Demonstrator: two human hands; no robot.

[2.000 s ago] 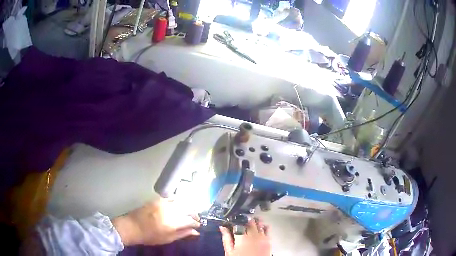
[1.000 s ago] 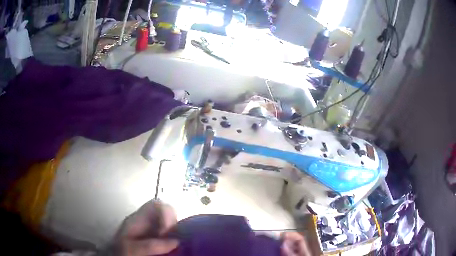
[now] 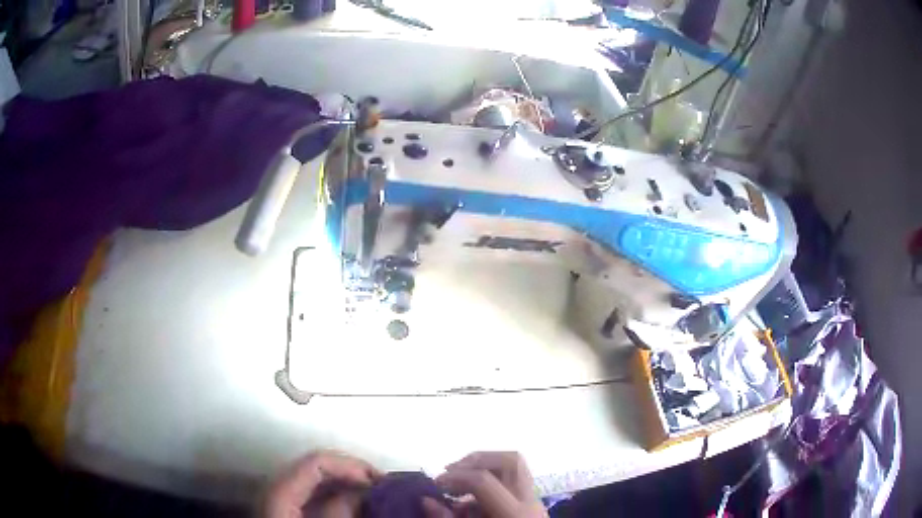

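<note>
My left hand and my right hand are at the bottom edge, at the front edge of the table, and partly cut off by the frame. Both hold a dark purple cloth piece between them; its lower part is out of the picture. The white sewing machine with a blue stripe stands beyond my hands. Its needle area is brightly lit, with no cloth under it. The needle plate and bed show bare.
A heap of purple cloth lies at the left over a yellow-orange cover. A lamp hangs left of the machine head. A scrap box sits at the table's right end, beside a shiny cloth heap.
The purple cloth and both hands have come away from the needle, down to the table's front edge, and closer together. The view has tilted downward, showing the machine bed and scrap box.
</note>
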